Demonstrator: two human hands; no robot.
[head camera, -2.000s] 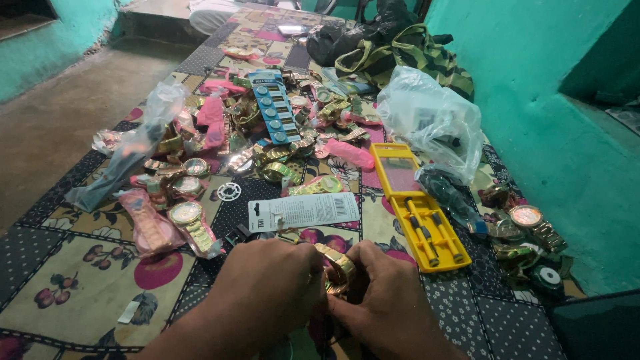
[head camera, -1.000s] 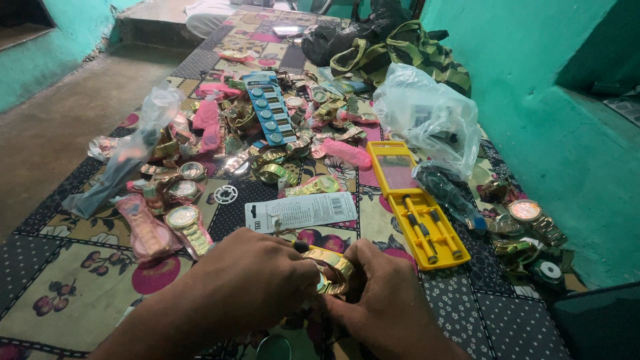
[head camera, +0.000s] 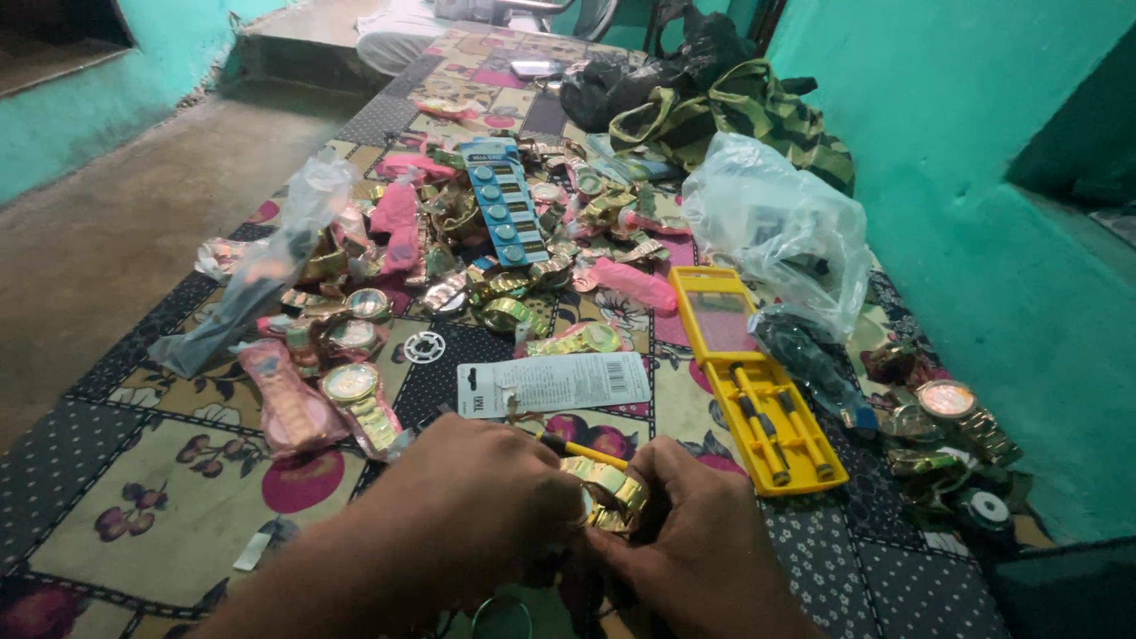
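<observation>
A gold-coloured metal wristwatch (head camera: 612, 488) is between my two hands near the front of the table. My right hand (head camera: 688, 524) grips its bracelet from the right, thumb beneath. My left hand (head camera: 497, 484) closes on it from the left, and its fingertips are hidden behind the knuckles. A yellow screwdriver (head camera: 596, 456) with a dark end lies just beyond the watch. Behind my hands is a white blister card (head camera: 568, 383) bearing print. To the right stands an open yellow plastic tool case (head camera: 803, 475) with small yellow-and-black screwdrivers inside.
Many gold-coloured watches, some in pink wrap (head camera: 288, 399), are heaped mid-table under a blue card of button cells (head camera: 504, 209). Clear plastic bags (head camera: 781, 222), a camouflage bag (head camera: 772, 115) and a black bag (head camera: 683, 80) lie farther back. More watches (head camera: 948, 399) sit at right.
My left hand has shifted slightly around the watch. The yellow screwdriver beyond the watch now shows more plainly. The watch remains between both hands.
</observation>
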